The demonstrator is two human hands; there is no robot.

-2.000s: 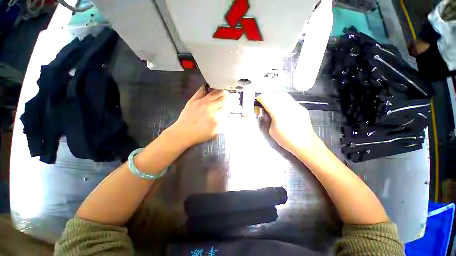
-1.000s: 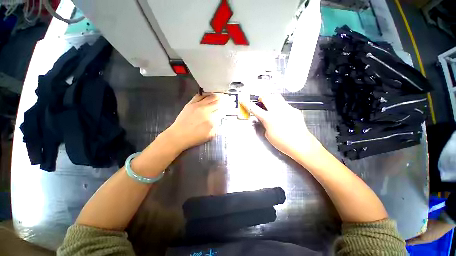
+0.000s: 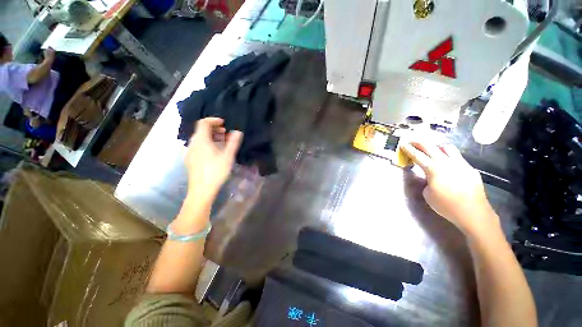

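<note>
My left hand (image 3: 214, 153) is over the lower edge of the heap of black cut pieces (image 3: 239, 102) on the left of the table, fingers curled apart; I see nothing held in it. My right hand (image 3: 443, 179) is at the needle area, fingertips by the yellow plate (image 3: 376, 142) under the white sewing machine head (image 3: 418, 96). Whether it grips anything is hidden. A zipper tape (image 3: 494, 177) runs from beside my right hand toward the zipper pile (image 3: 552, 166) on the right. Black fabric strips (image 3: 357, 265) lie nearest me.
A cardboard box (image 3: 96, 255) stands at the lower left beside the table (image 3: 150, 175). A person (image 3: 38, 80) in a light purple top is at the far left near another table. A white cylindrical part (image 3: 504, 99) hangs right of the machine head.
My left hand has left the needle area and moved left to the black heap. The view has swung left. The yellow plate now shows more fully. My right hand remains by the needle.
</note>
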